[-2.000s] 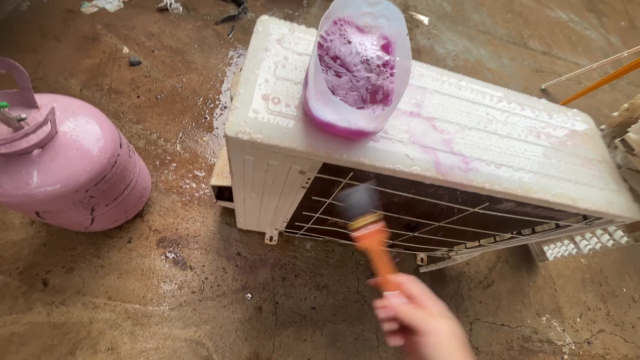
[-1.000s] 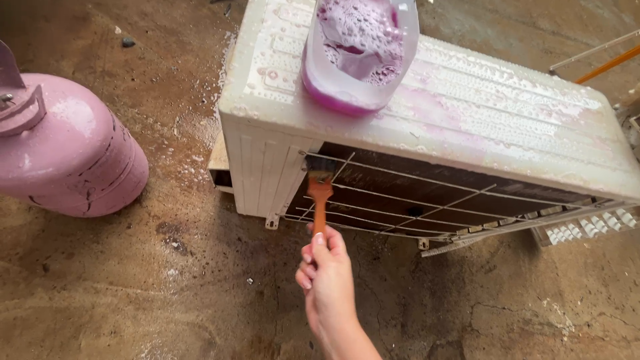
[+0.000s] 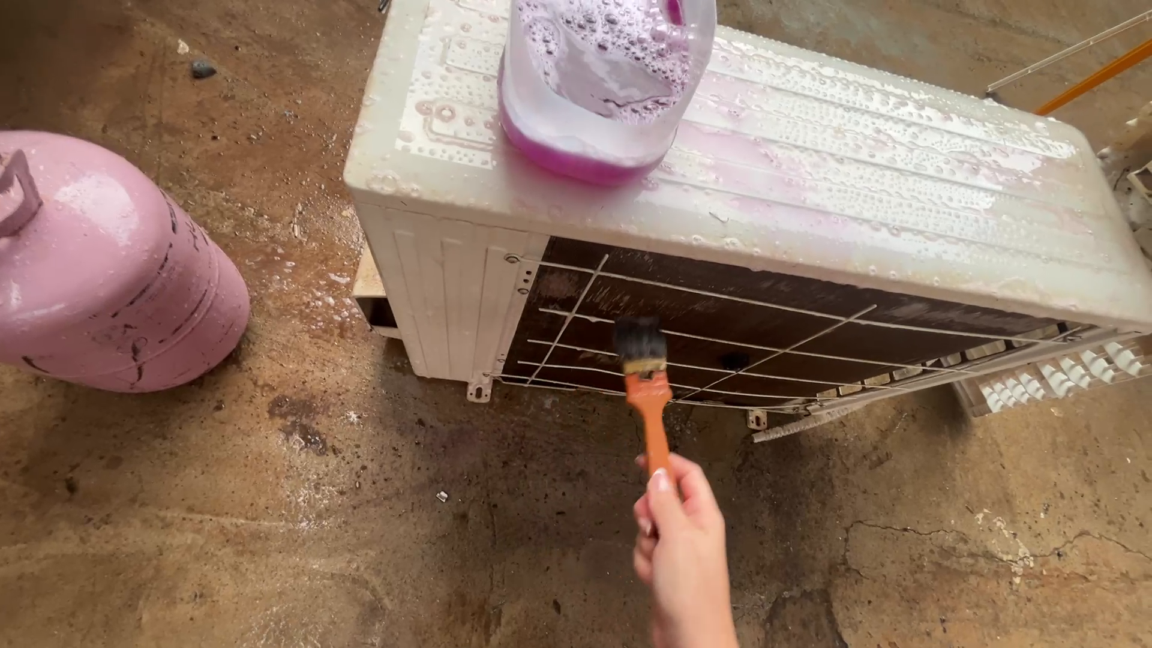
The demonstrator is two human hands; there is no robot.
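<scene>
My right hand (image 3: 684, 540) grips the orange handle of a paintbrush (image 3: 654, 400) with dark bristles. The bristles are at the wire grille (image 3: 756, 342) over the dark finned coil of an air conditioner outdoor unit (image 3: 810, 216); whether they touch it cannot be told. A cut translucent plastic container (image 3: 589, 148) of foamy purple liquid stands on the wet casing, above and beyond the brush. My left hand is not in view.
A pink refrigerant cylinder (image 3: 117, 261) stands on the stained concrete floor (image 3: 378, 540) at the left. White louvred plastic (image 3: 1062, 378) lies by the unit's right end. An orange pole (image 3: 1093, 76) slants in at the upper right.
The brush in my right hand has moved right across the grille, away from its left edge where it was one second ago.
</scene>
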